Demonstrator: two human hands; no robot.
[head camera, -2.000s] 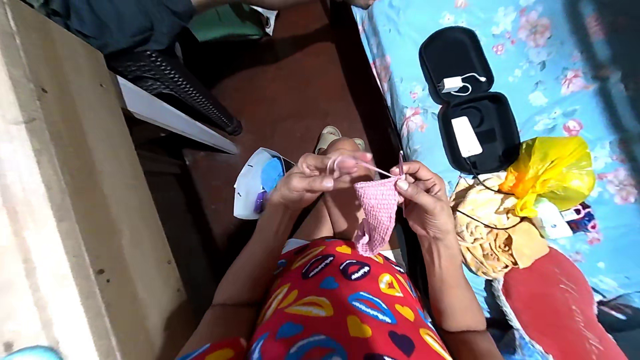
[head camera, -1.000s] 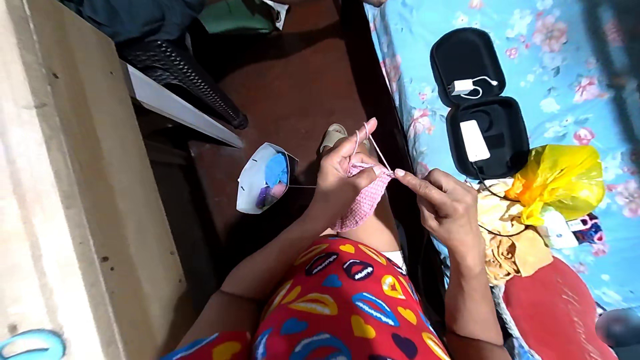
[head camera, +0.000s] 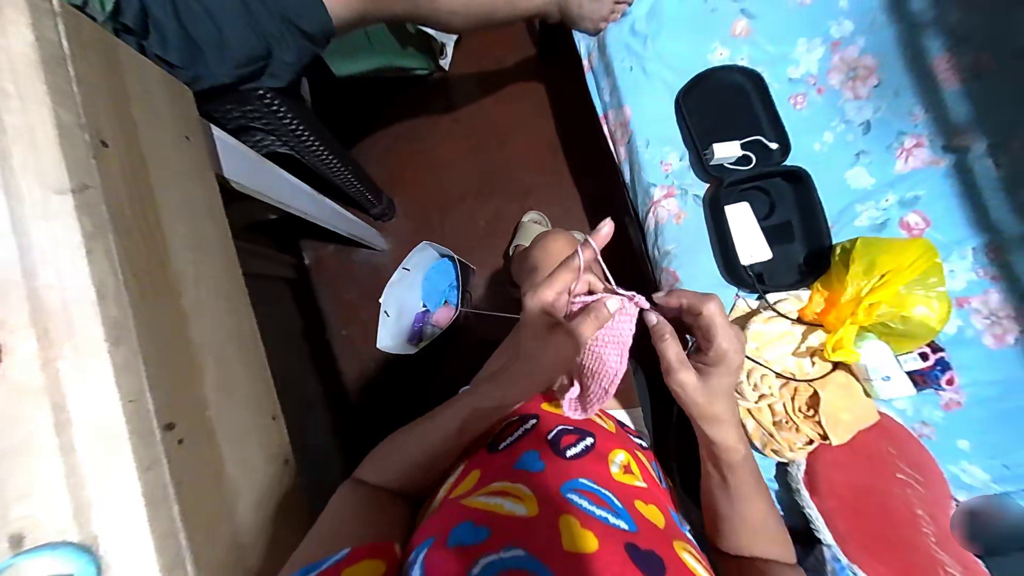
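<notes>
A piece of pink crochet work (head camera: 604, 356) hangs above my lap. My left hand (head camera: 572, 308) pinches its upper left edge, with pink yarn (head camera: 594, 252) looped over the raised index finger. At the work's upper right corner, my right hand (head camera: 696, 336) has thumb and index finger close together on what looks like a thin hook, mostly hidden by the fingers. A strand of yarn (head camera: 490, 313) runs from my left hand to a white container (head camera: 400, 308) on the floor, which holds blue, purple and pink items.
At left stands a wooden board surface (head camera: 176, 240). A person's bare leg (head camera: 448, 10) crosses the top, by a dark chair (head camera: 312, 152). On the flowered bed cover (head camera: 872, 144) at right lie an open black case (head camera: 768, 228), a yellow plastic bag (head camera: 888, 296), tan cloth (head camera: 788, 384) and a red cushion (head camera: 880, 496).
My left index finger is raised with yarn around it, unlike two seconds ago. My right hand's thumb and index finger have drawn nearer each other since one second ago. More of the other person's leg shows.
</notes>
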